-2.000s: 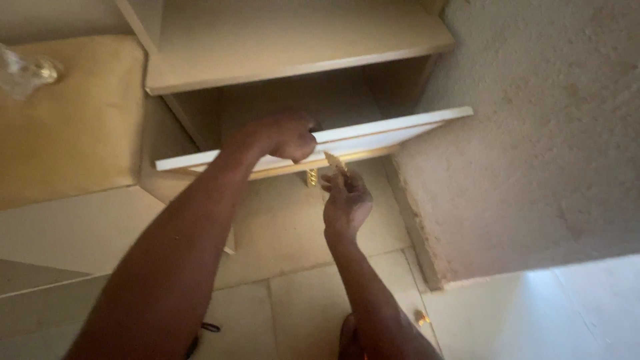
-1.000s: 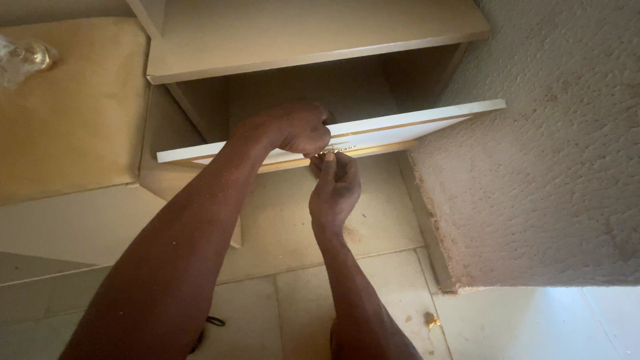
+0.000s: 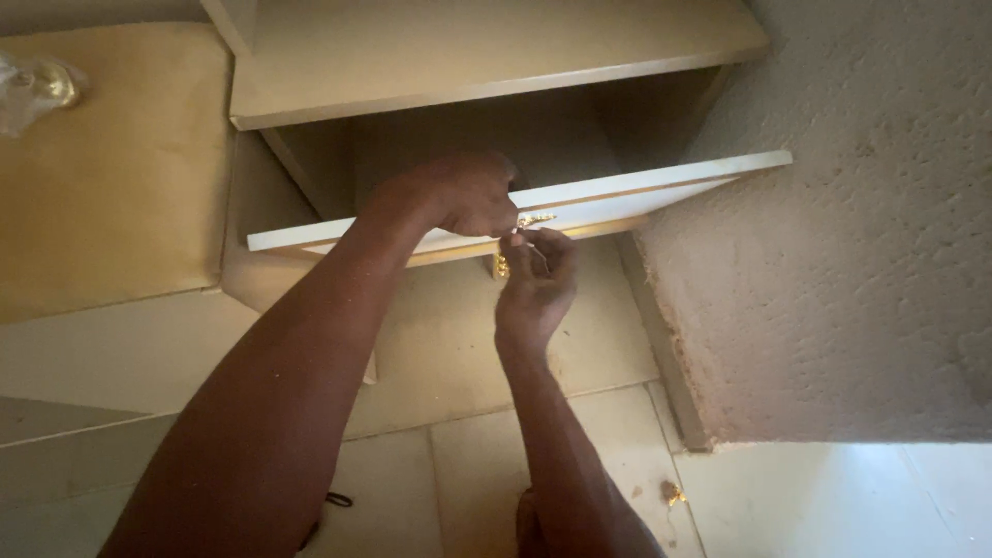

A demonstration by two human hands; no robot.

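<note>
My left hand [image 3: 473, 194] is closed over the top edge of a white drawer front [image 3: 659, 177] with gold-coloured trim; its fingertips are hidden behind the panel. An ornate gold-coloured handle [image 3: 537, 220] lies against the outer face, just right of my left knuckles. My right hand [image 3: 539, 271] comes from below, thumb and fingers pinched at the near end of that handle; the exact contact is partly hidden. Just below the panel, left of my right fingers, a second gold-coloured ornate fitting [image 3: 501, 266] shows.
A shelf board [image 3: 496, 70] overhangs the dark opening behind the panel. Rough wall [image 3: 837, 256] stands close on the right. At left, a clear plastic bag with gold-coloured pieces [image 3: 46, 85] rests on a tan surface [image 3: 116, 178]. A small gold-coloured piece [image 3: 674, 493] lies on the tiled floor [image 3: 480, 473].
My right hand has brought the gold-coloured handle from in front of the panel up against its face, beside my left hand. My left hand has stayed on the top edge.
</note>
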